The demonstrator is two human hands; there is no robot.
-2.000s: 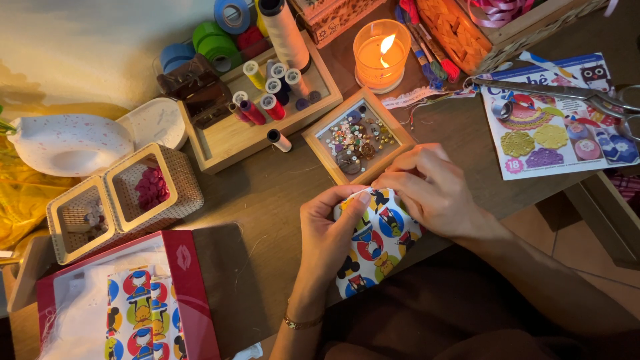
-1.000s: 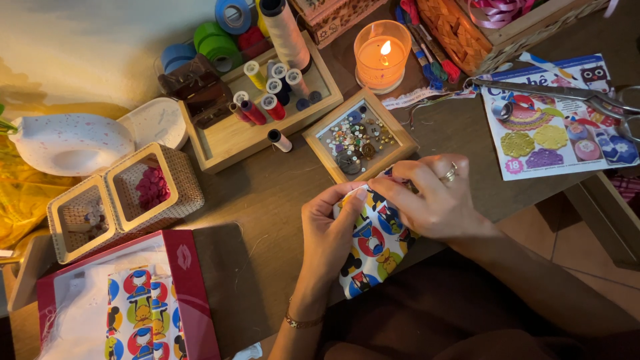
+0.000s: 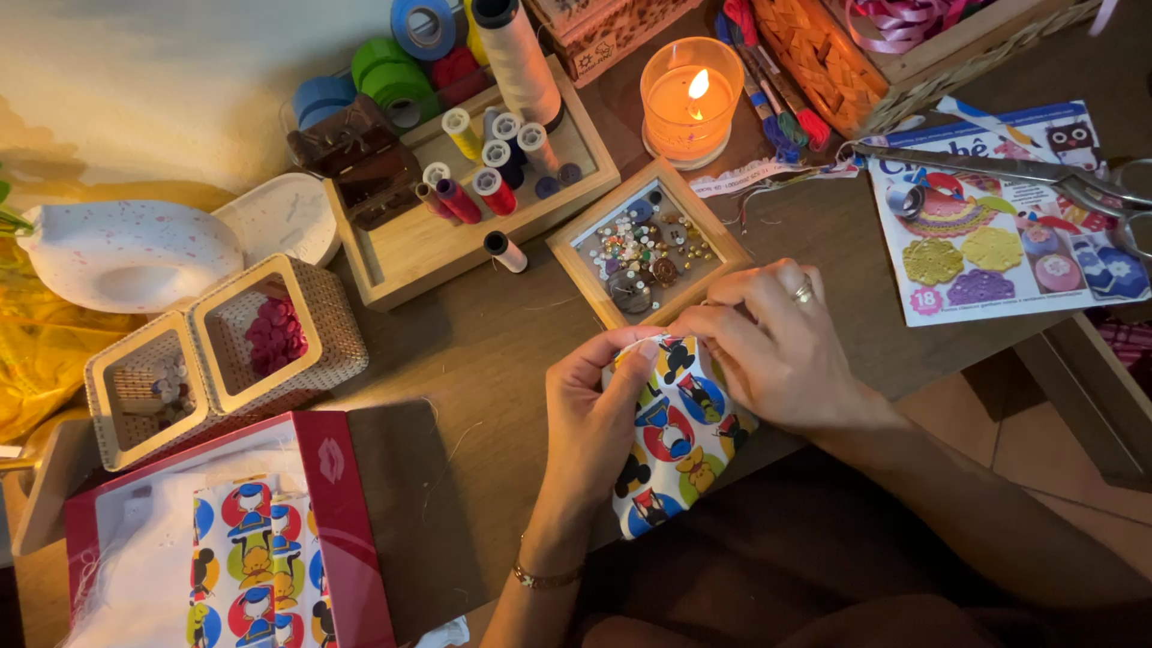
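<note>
A piece of cartoon-print fabric (image 3: 688, 432) hangs between both hands over the table's front edge. My left hand (image 3: 598, 405) pinches its top edge between thumb and fingers. At the top right corner of the cloth, the bent fingers of my right hand (image 3: 765, 342) are closed on its edge; whether they also hold a needle cannot be seen. Just beyond the hands lies a wooden-framed tray (image 3: 585, 282) of buttons and beads. A spool of dark thread (image 3: 506, 252) lies left of that tray.
A lit candle in a glass (image 3: 691, 103) stands behind the button tray. Scissors (image 3: 1008, 166) lie across a crochet magazine (image 3: 1017, 234) at right. At left are a wooden tray of thread spools (image 3: 432, 270), woven baskets (image 3: 333, 333) and a red-edged box (image 3: 346, 522) holding printed fabric.
My right hand has shifted and turned slightly at the cloth's top edge. My left hand keeps its pinch on the fabric.
</note>
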